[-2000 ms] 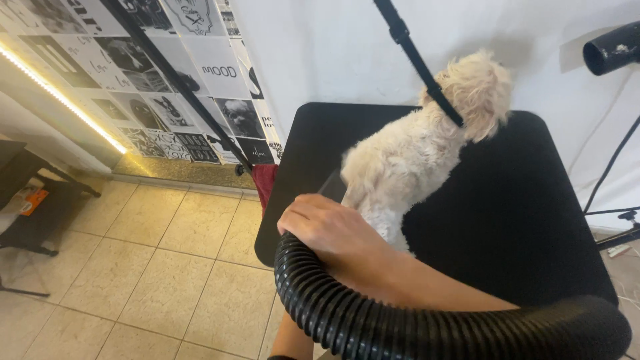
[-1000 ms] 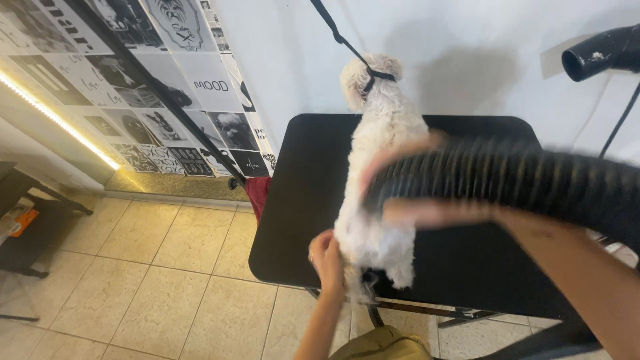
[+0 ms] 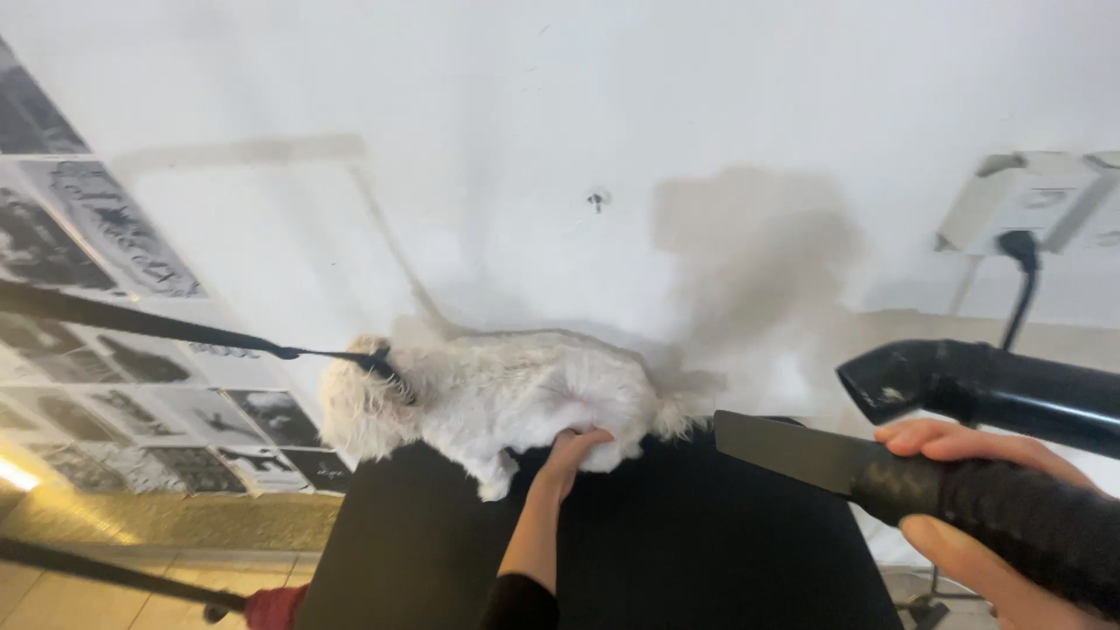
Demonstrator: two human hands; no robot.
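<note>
A small white dog (image 3: pixel 534 385) stands on a black grooming table (image 3: pixel 700 542), its head at the left and its tail toward the right. A black strap (image 3: pixel 262 343) loops around its neck. My left hand (image 3: pixel 579 444) reaches up from below and touches the dog's belly near the hind leg; the fingertips are partly hidden, so its grip cannot be told. My right hand (image 3: pixel 971 490) is closed around the ribbed black hose of a pet dryer, whose flat black nozzle (image 3: pixel 787 451) points left at the dog's rear, apart from the tail.
A black angled pipe (image 3: pixel 1032 385) juts in from the right above my right hand. Behind it a plug sits in a wall socket (image 3: pixel 1024 197). The white wall (image 3: pixel 525 175) stands close behind the dog. A red cloth (image 3: pixel 276 607) hangs by the table's left edge.
The dog has turned side-on, with its head now at the left. My left hand has moved from its rear to its belly. The nozzle has come away from its back. The view has shifted strongly.
</note>
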